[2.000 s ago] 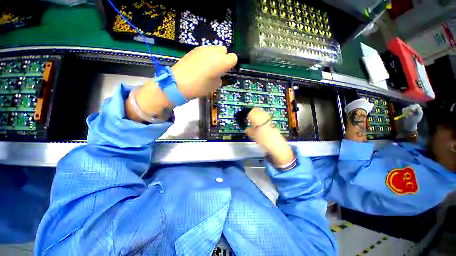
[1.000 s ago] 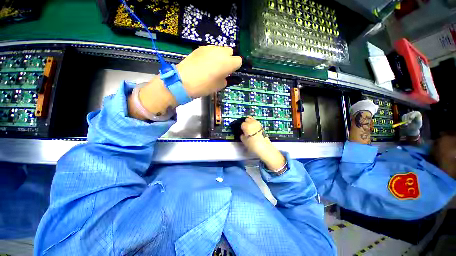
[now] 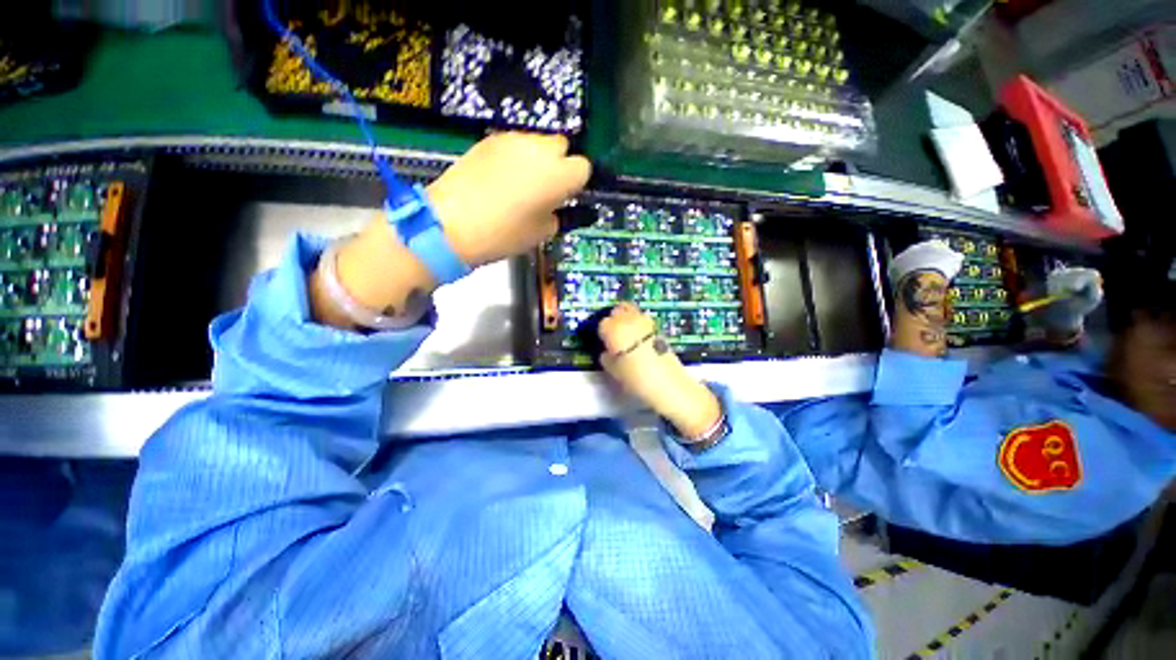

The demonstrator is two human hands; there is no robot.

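Note:
Green circuit boards (image 3: 664,258) lie in rows in a black carrier with orange end bars on the conveyor in front of me. My left hand (image 3: 509,194), with a light blue strap at the wrist, is bent over the carrier's upper left corner. Its black-covered fingertips point down, and what they may hold is hidden. My right hand (image 3: 627,338) is at the carrier's lower left part. Its fingertips are dark and partly hidden, so I cannot tell whether it holds a part.
Behind the conveyor are a black bin (image 3: 516,80) of white and yellow components and stacked clear trays (image 3: 748,90). Another carrier (image 3: 58,271) is at the left. A person (image 3: 980,438) works at the right with a yellow tool. A red box (image 3: 1064,161) is at the far right.
My right hand has moved left and down from the middle of the boards to the carrier's lower left. My left hand has stayed near the upper left corner. The view has shifted slightly.

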